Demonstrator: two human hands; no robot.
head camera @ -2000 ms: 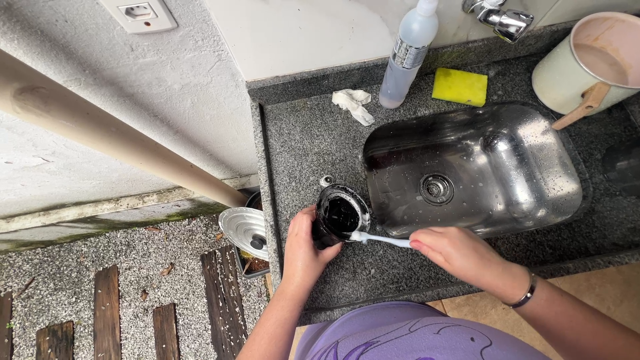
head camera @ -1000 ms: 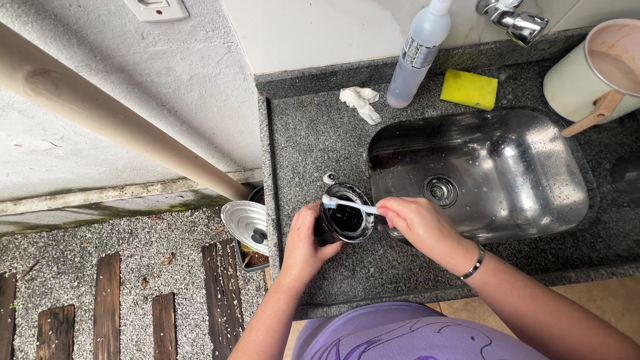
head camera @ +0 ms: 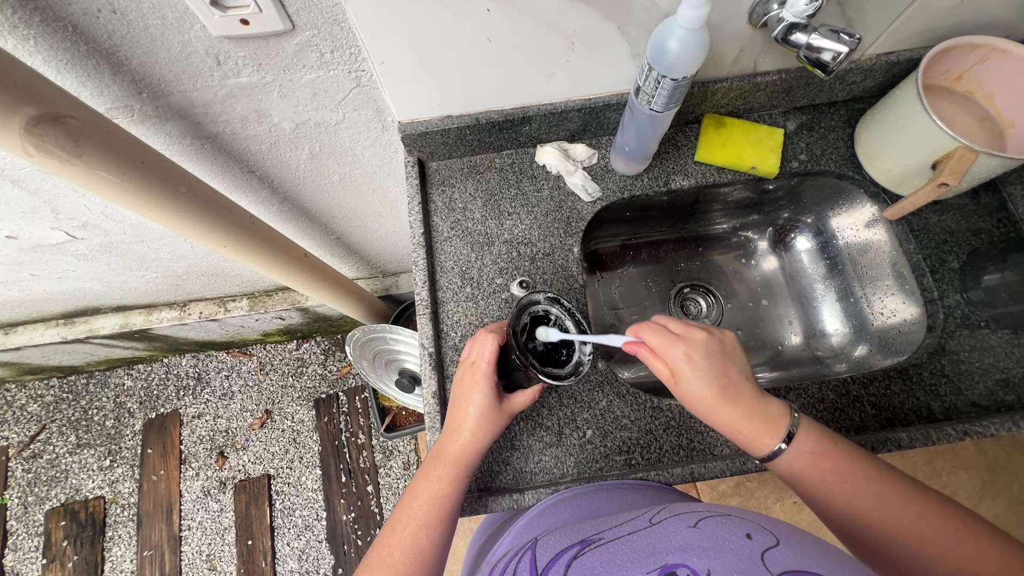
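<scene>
My left hand [head camera: 490,382] grips a black cup-like container [head camera: 550,338] from its left side, tilted so its opening faces up and toward me. White foam lines its rim and inside. My right hand [head camera: 704,370] holds a light-coloured brush [head camera: 596,339], probably a toothbrush, by its handle; the foamy head lies over the container's opening. Whether the bristles touch the wall cannot be told. A small round part [head camera: 521,286] with foam around it lies on the granite counter just above the container.
The steel sink [head camera: 752,272] is right of the container. Behind it are a yellow sponge [head camera: 739,145], a spray-type bottle [head camera: 660,88], a crumpled white cloth [head camera: 570,168] and a faucet [head camera: 816,40]. A pot [head camera: 904,136] stands right; a metal lid [head camera: 384,364] is beyond the counter's left edge.
The brush head has moved from the container's lower right rim, across its upper left rim, to over the opening. My left hand keeps its hold on the container.
</scene>
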